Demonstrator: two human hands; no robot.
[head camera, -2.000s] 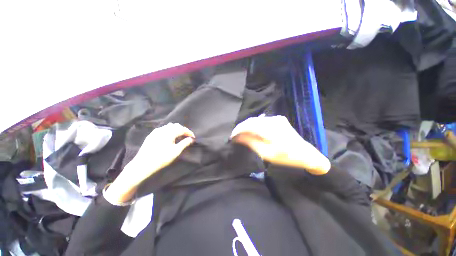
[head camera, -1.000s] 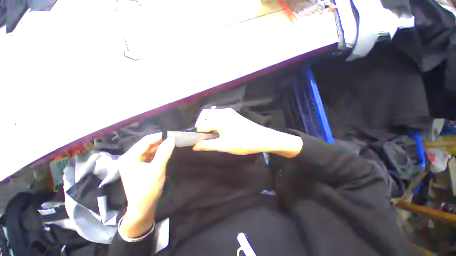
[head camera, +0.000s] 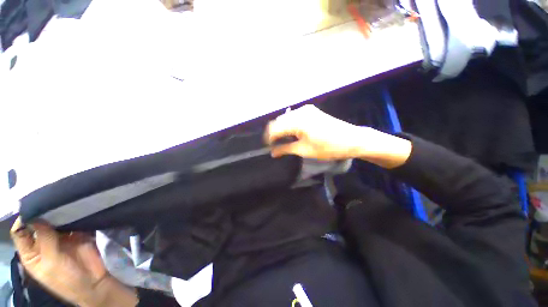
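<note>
A black garment panel (head camera: 240, 180) is stretched between my hands along the table's front edge. A long, narrow light grey strip (head camera: 120, 195) runs along it, with a dark gap or band partway. My left hand (head camera: 57, 255) pinches the panel's far left end, low at the picture's left. My right hand (head camera: 306, 135) grips its right end near the table edge, with a grey-white bit of cloth hanging below. The cloth hides part of the fingertips of both hands.
The bright white table (head camera: 210, 66) spans the top. A red-orange tool (head camera: 360, 21) lies near its back. Grey-white pieces with black stripes (head camera: 447, 39) hang at its right end. A blue crate rim (head camera: 392, 113) shows under the table. Grey-white scraps (head camera: 195, 286) lie at lower left.
My hands have moved from close together to far apart, the left far to the left and down, the right to the right. The black panel with the grey strip is now stretched out between them.
</note>
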